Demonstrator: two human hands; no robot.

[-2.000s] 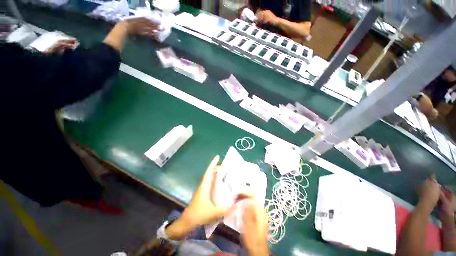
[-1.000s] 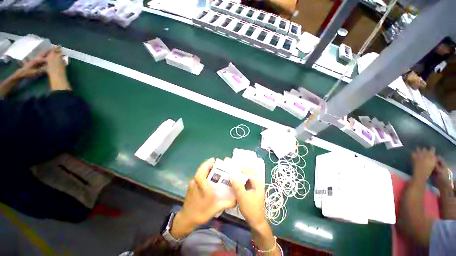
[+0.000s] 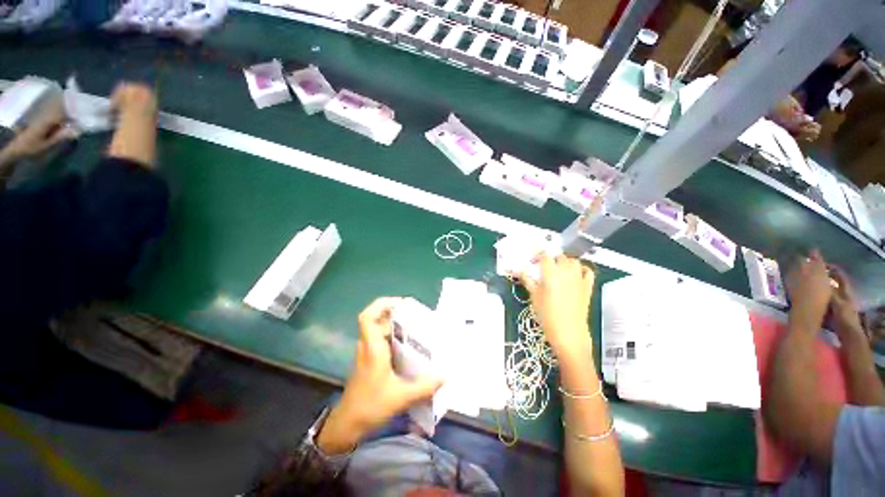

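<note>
My left hand [image 3: 374, 374] holds a small white carton [image 3: 415, 347] with black print, tilted, over the bench's near edge. My right hand [image 3: 563, 296] is on the low stack of white inserts [image 3: 514, 254] by the grey post; its fingertips touch the stack, and whether they grip a piece is unclear. Flat carton blanks [image 3: 471, 340] lie just right of the held carton. Rubber bands [image 3: 527, 374] lie in a tangled heap, partly under my right forearm. One erected carton [image 3: 294, 270] stands on the green bench to the left.
Two loose bands [image 3: 453, 244] lie beyond the blanks. A larger blank stack [image 3: 679, 340] sits beside the red mat [image 3: 776, 408]. Purple-panel cartons [image 3: 461, 144] lie beyond the white stripe [image 3: 320, 167]. A grey post [image 3: 718, 126] slants across the right. People's hands work at far left and right.
My right hand has left the carton and reached forward to the insert stack. My left hand still holds the carton, now turned. The left neighbour's hands have moved; more purple-panel cartons show at upper left.
</note>
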